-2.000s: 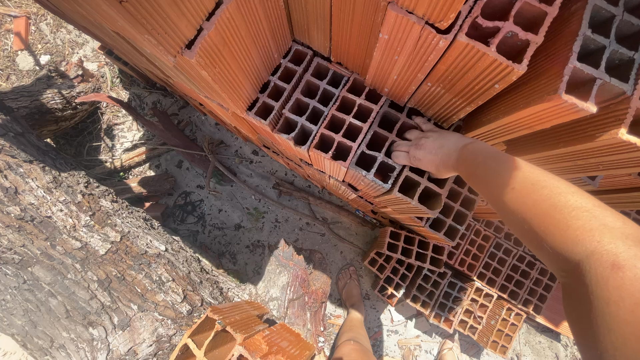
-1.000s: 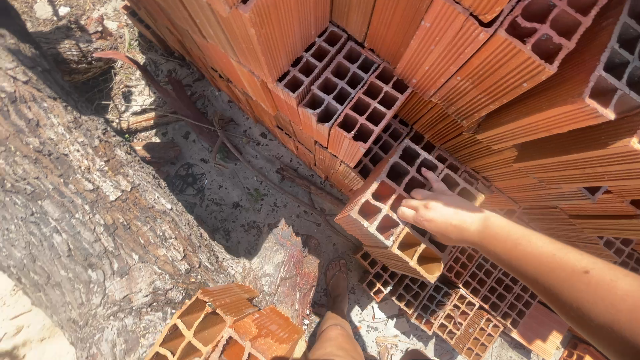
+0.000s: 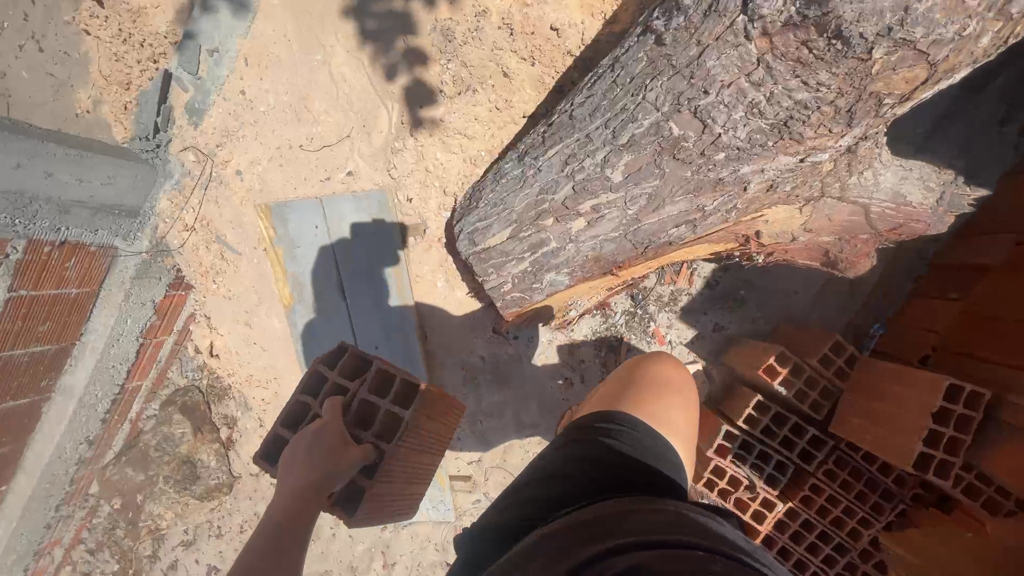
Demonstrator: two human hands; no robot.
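Note:
My left hand (image 3: 324, 456) comes up from the bottom left and grips a pair of hollow red clay bricks (image 3: 416, 456) that lie side by side. Its fingers and thumb hook into the open cells, and the fingertips are hidden inside. The pair hangs above the near part of a grey board (image 3: 368, 296) that lies on the sand. My right hand is out of view.
A thick bark-covered log (image 3: 680, 136) crosses the upper right. Piled hollow bricks (image 3: 832, 480) fill the lower right beside my bare knee (image 3: 640, 392). A low brick-and-mortar wall (image 3: 56, 320) and a rock (image 3: 168, 448) are at the left.
The view has swung widely away from the brick stack. My right hand, earlier on bricks at the stack, has left the view. My left hand has come into view holding bricks.

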